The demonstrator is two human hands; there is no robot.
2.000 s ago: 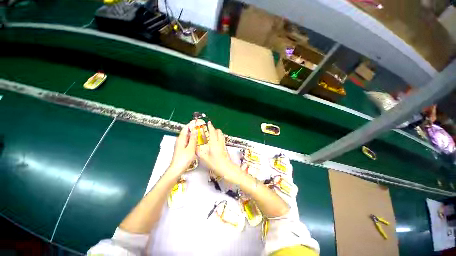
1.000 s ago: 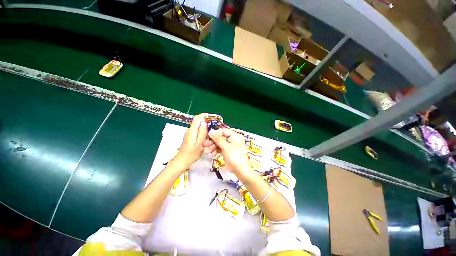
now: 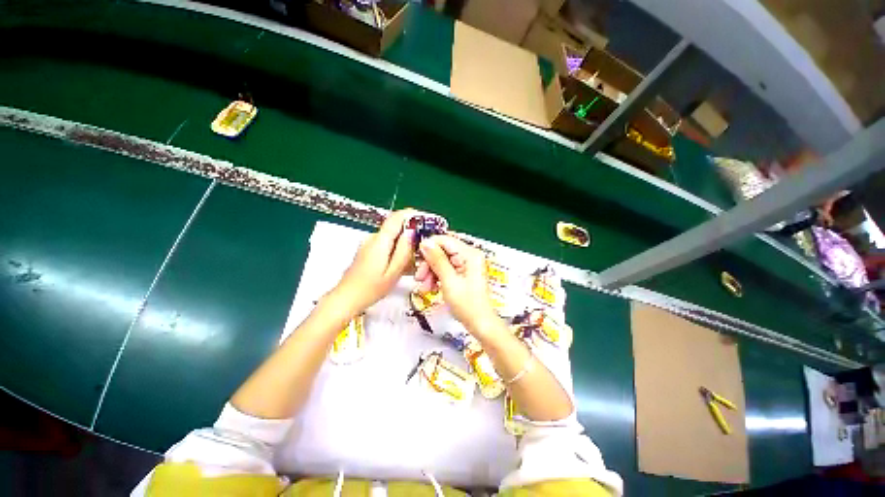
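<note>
My left hand (image 3: pixel 380 260) and my right hand (image 3: pixel 456 277) meet at the far edge of the white work sheet (image 3: pixel 354 427). Together they hold a small wired electronic unit (image 3: pixel 425 226) with dark and reddish wires and a pale rim, partly hidden by the fingers. My left hand grips its left side; my right fingertips are on its near side. Several yellow-and-white units (image 3: pixel 444 377) with thin wires lie on the sheet, between and right of my forearms. A black connector (image 3: pixel 420 320) lies among them.
Beyond the worn rail (image 3: pixel 281 199), a green conveyor belt (image 3: pixel 320 146) carries spaced units (image 3: pixel 234 118). At the right, yellow-handled cutting pliers (image 3: pixel 717 410) lie on a cardboard sheet (image 3: pixel 679 427). A grey post (image 3: pixel 737 209) slants across the right. Cardboard boxes (image 3: pixel 364 27) stand at the far side.
Both hands have closed around the unit, now showing its dark wired part instead of its yellow face. The belt units have shifted right in the view; the camera view has also shifted slightly.
</note>
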